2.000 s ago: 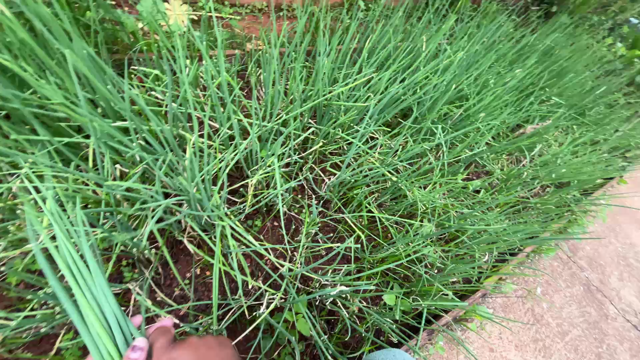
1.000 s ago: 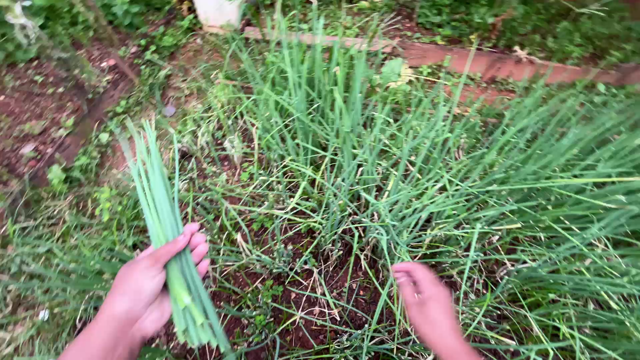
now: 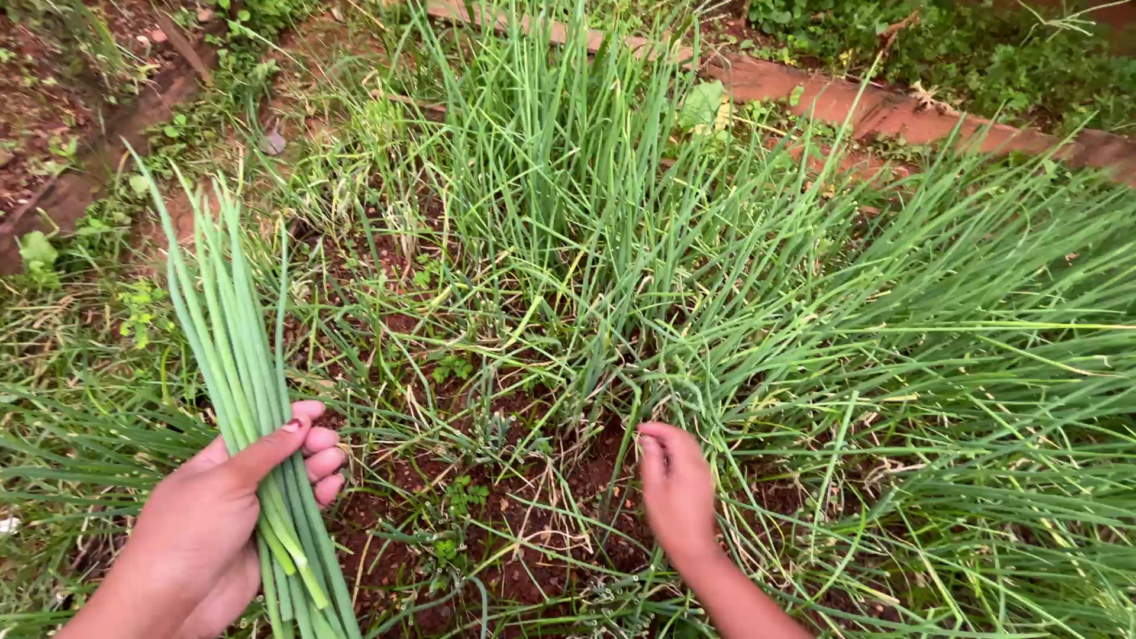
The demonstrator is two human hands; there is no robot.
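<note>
A bunch of long green onion leaves (image 3: 235, 355) lies across the palm of my left hand (image 3: 222, 515), with the thumb over it and the fingers behind. The cut ends point down toward the bottom edge and the tips point up. My right hand (image 3: 674, 479) is at the centre right, low among the growing green onion plants (image 3: 586, 177), with its fingers curled near a thin green stalk. Whether the fingertips hold that stalk is hard to tell. Cut stubs (image 3: 493, 435) stand in the reddish-brown soil (image 3: 524, 568) between my hands.
Dense green onion leaves (image 3: 994, 373) lean over the right side. A reddish border (image 3: 825, 98) runs across the upper right, with low leafy plants beyond it. Another earthy edging (image 3: 98, 164) crosses the upper left. Dry leaves and small weeds lie among the plants.
The view has swung left along the bed since the earliest frame. Both hands now show; my left hand still holds the bunch. Since one second ago, little in the hands' pose has plainly changed.
</note>
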